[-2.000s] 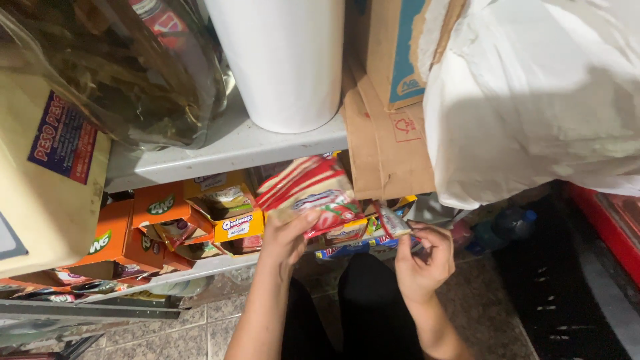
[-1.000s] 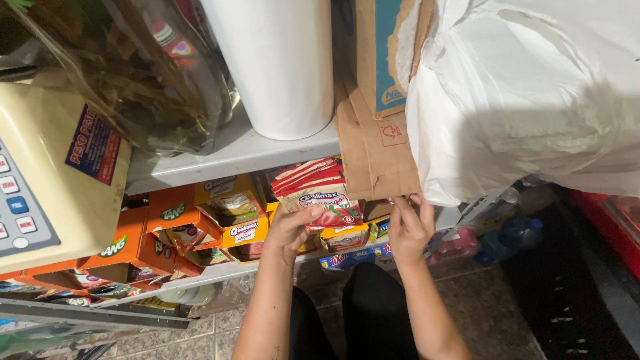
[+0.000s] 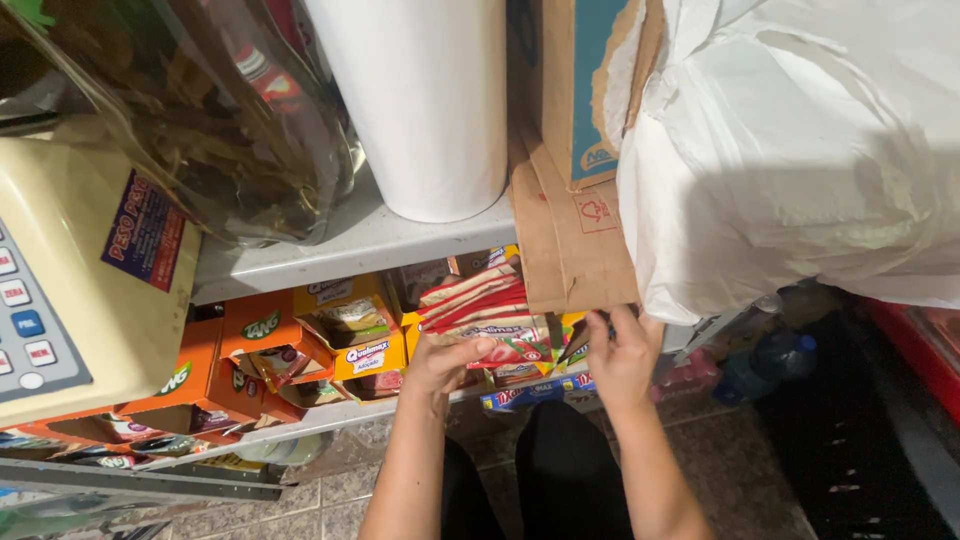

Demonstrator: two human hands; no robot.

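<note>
A fanned stack of red and cream drink-mix sachets (image 3: 487, 307) is in my left hand (image 3: 444, 361), thumb on the front sachet, which shows red fruit. To its right my right hand (image 3: 624, 346) has its fingers at a small yellow and dark packet or box edge (image 3: 574, 341), just under the brown cardboard flap (image 3: 574, 262); whether it grips this is unclear. Yellow drink-mix boxes (image 3: 369, 358) with sachets inside stand on the lower shelf, left of my left hand. Orange drink-mix boxes (image 3: 259, 326) stand farther left.
Above, the grey metal shelf (image 3: 360, 244) holds a white roll (image 3: 420, 112) and a cardboard box (image 3: 592, 90). A cream scale (image 3: 67, 300) is at left, beside a clear plastic bag (image 3: 247, 150). A white plastic bag (image 3: 795, 165) bulges at right. Bottles (image 3: 780, 356) stand low at right.
Two seconds ago my right hand held a small packet out in front of the shelf; now it is up by the cardboard flap. The sachets remain in my left hand.
</note>
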